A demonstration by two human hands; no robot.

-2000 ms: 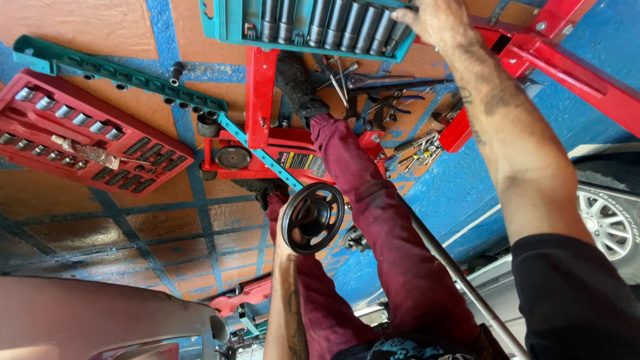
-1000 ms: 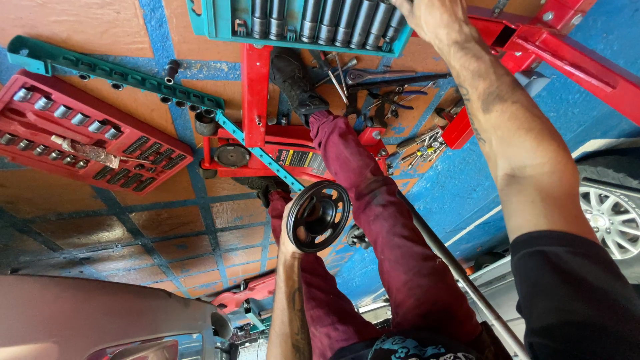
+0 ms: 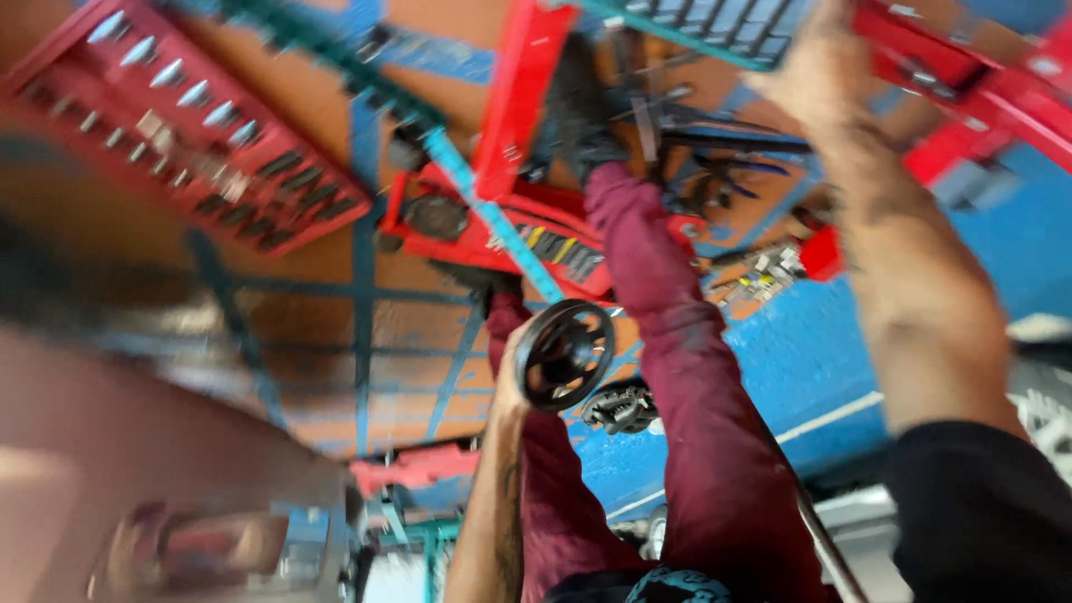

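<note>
My left hand (image 3: 512, 368), low in the middle, grips a black spoked pulley (image 3: 565, 355) by its rim; the pulley hides the fingers. A teal socket rail (image 3: 494, 213) runs from the upper left down to just above the pulley. At the upper right, my right hand (image 3: 808, 75) is at the corner of a teal tray of long sockets (image 3: 712, 29), and its fingers are blurred. Whether they grip the tray is not clear. A red socket case (image 3: 188, 126) with sockets in rows lies at the left.
A red floor jack (image 3: 502, 239) lies by my feet, its long handle (image 3: 825, 532) running to the lower right. Red steel beams (image 3: 523, 100) stand close by. Pliers (image 3: 733, 176) and other tools lie on the tiled floor. A car's body panel (image 3: 151, 419) fills the lower left.
The view has shifted and is blurred; the socket tray and my right hand now sit nearer the top edge. The pulley stays in my left hand.
</note>
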